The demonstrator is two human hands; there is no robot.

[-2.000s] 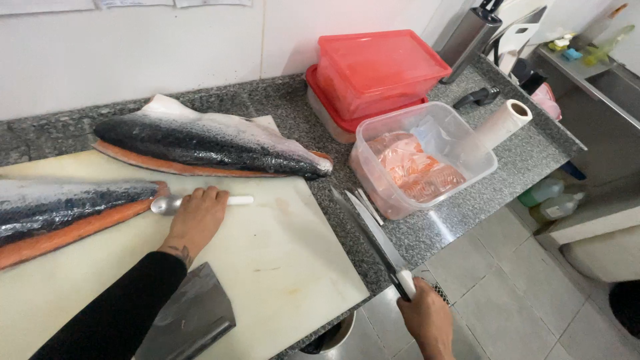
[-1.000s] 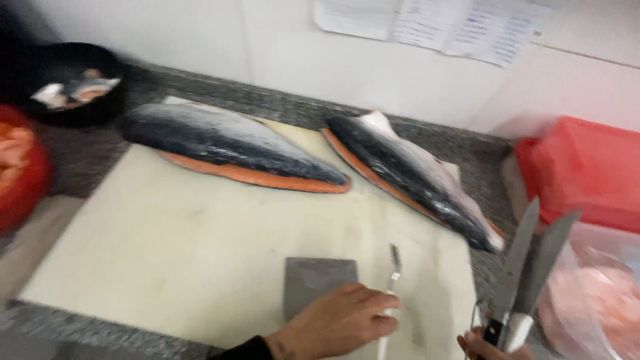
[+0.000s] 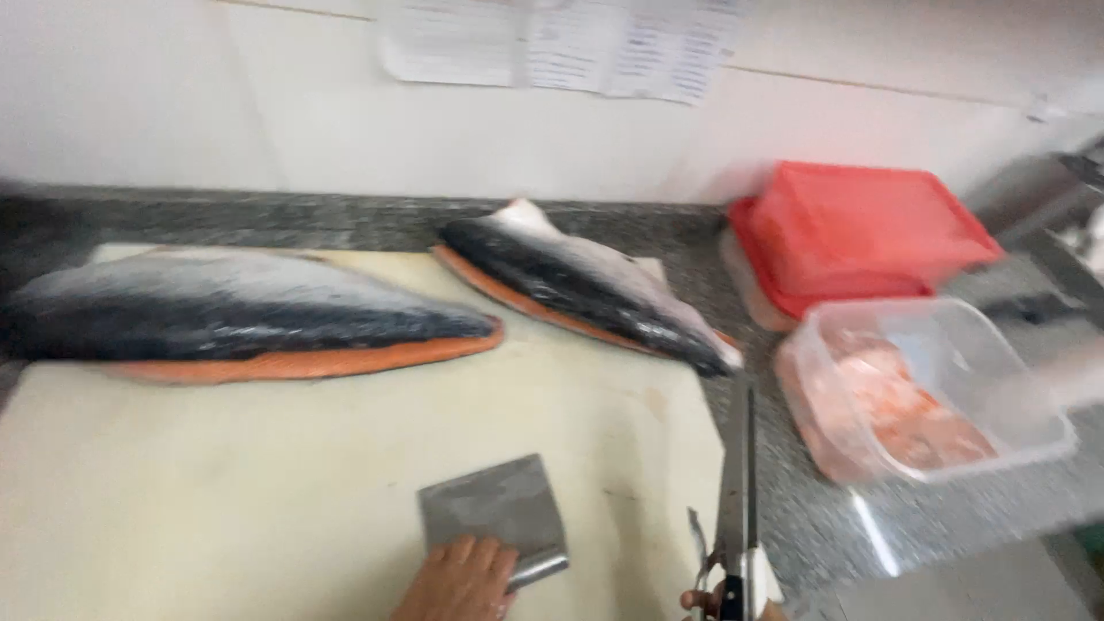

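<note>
My left hand (image 3: pixel 466 576) grips the rounded metal handle of a bench scraper (image 3: pixel 496 509), its flat blade over the white cutting board (image 3: pixel 285 466). At the bottom right, partly cut off, my right hand (image 3: pixel 716 599) holds long knives (image 3: pixel 737 466), blades pointing away from me, together with a thin metal utensil (image 3: pixel 697 539). A salmon fillet (image 3: pixel 250 315), skin side up, lies across the upper left of the board. Another salmon fillet (image 3: pixel 578 289) lies slantwise at the upper right, its narrow end just beyond the knife tips.
On the granite counter (image 3: pixel 828 535) at the right stands an open plastic tub (image 3: pixel 940 466) with pinkish-orange fish pieces. Red-lidded containers (image 3: pixel 871 233) are stacked behind it, against the tiled wall. Papers (image 3: pixel 595 47) bearing writing hang on the wall. The counter edge runs along the lower right.
My left hand, at a spoon two seconds ago and near a white-handled utensil one second ago, now holds the scraper. The thin utensil is now with the knives in my right hand. The view has swung.
</note>
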